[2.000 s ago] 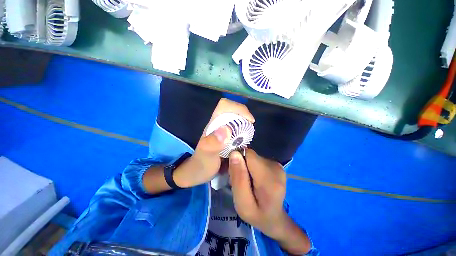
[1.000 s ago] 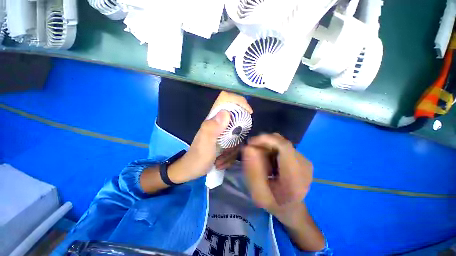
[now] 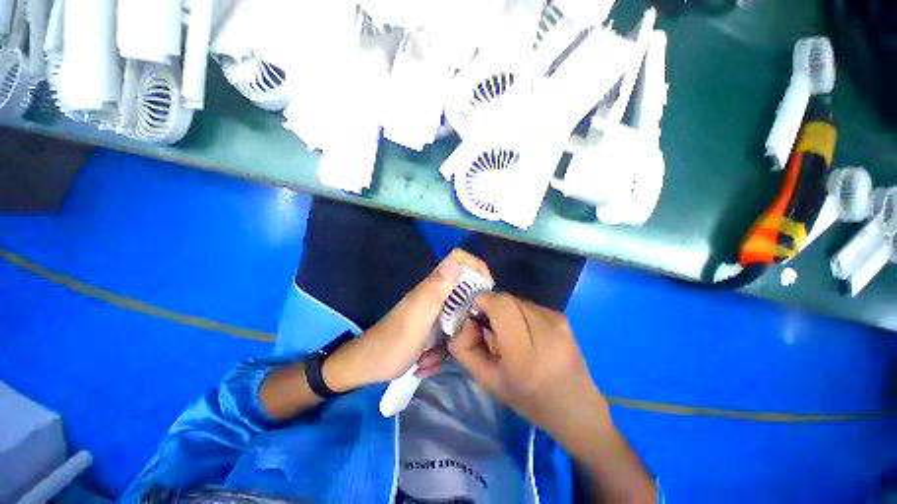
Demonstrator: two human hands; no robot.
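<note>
A white fan shell is held over my lap, its slotted round head up and its handle pointing down to the left. My left hand grips it around the head from the left. My right hand is at the right edge of the grille, fingers pinched on a thin dark tool, mostly hidden in the fingers. The tool's tip is not clearly visible. Both hands are bare.
White fan shells lie heaped on the green workbench ahead. An orange, yellow and black tool lies at right, with smaller white shells around it. A pale box stands at lower left on the blue floor.
The camera view has shifted, showing more bench at right. My right hand has come back against the grille. The shell is turned, its grille now seen more edge-on.
</note>
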